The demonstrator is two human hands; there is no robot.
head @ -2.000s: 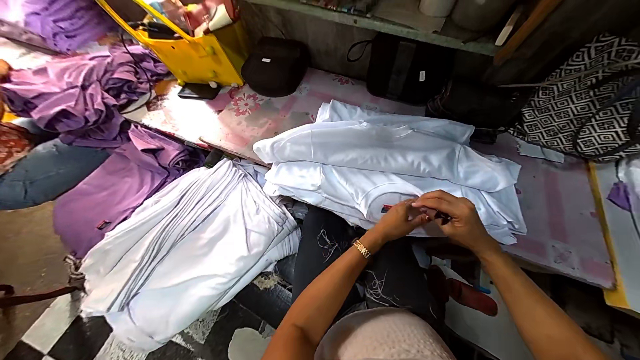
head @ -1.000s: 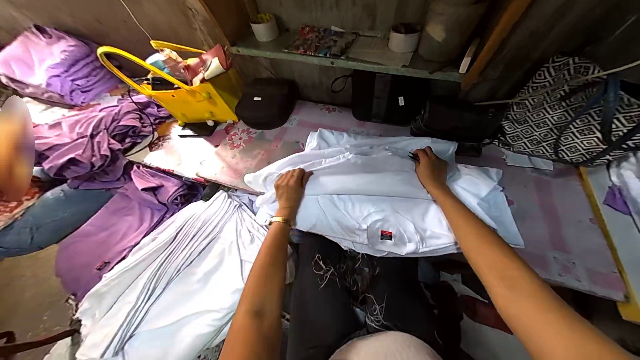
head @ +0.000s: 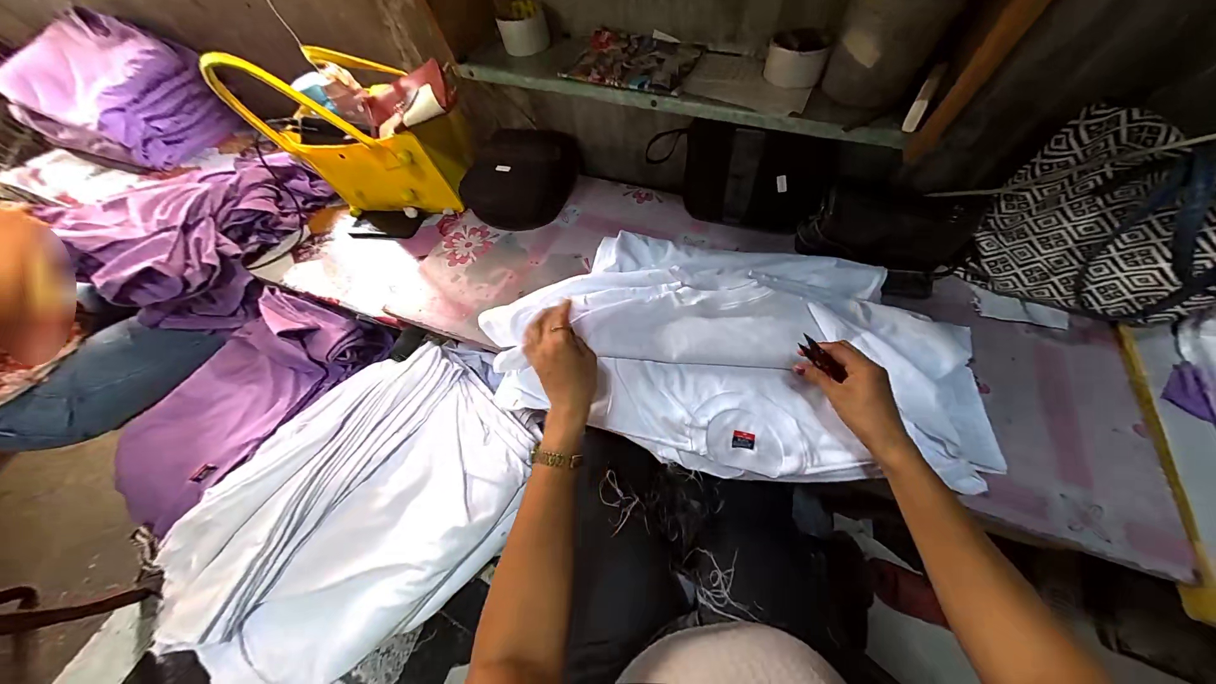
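White T-shirts (head: pixel 703 323) lie in overlapping layers on the table in front of me, a neckline with a small red and dark label (head: pixel 743 440) nearest my lap. My left hand (head: pixel 560 356) rests on the left part of the upper shirt, a gold-coloured watch on its wrist; whether the fingers pinch the cloth I cannot tell. In my right hand (head: pixel 855 389) is a pair of small dark thread snips (head: pixel 822 358), tips pointing up and left over the cloth. Loose thread ends (head: pixel 717 579) cling to my dark trousers.
White garments (head: pixel 370 513) hang in folds at my left, beside purple garments (head: pixel 218 408) and another person's jeans-clad leg (head: pixel 104 380). A yellow bag (head: pixel 389 166), black cases (head: pixel 522 180) and a patterned bag (head: pixel 1092 218) line the table's back, with a shelf (head: pixel 665 95) above.
My hands, close together near the neckline two seconds ago, are now apart over the shirts. Since one second ago my right hand has come nearer to me, and the snips now show clearly.
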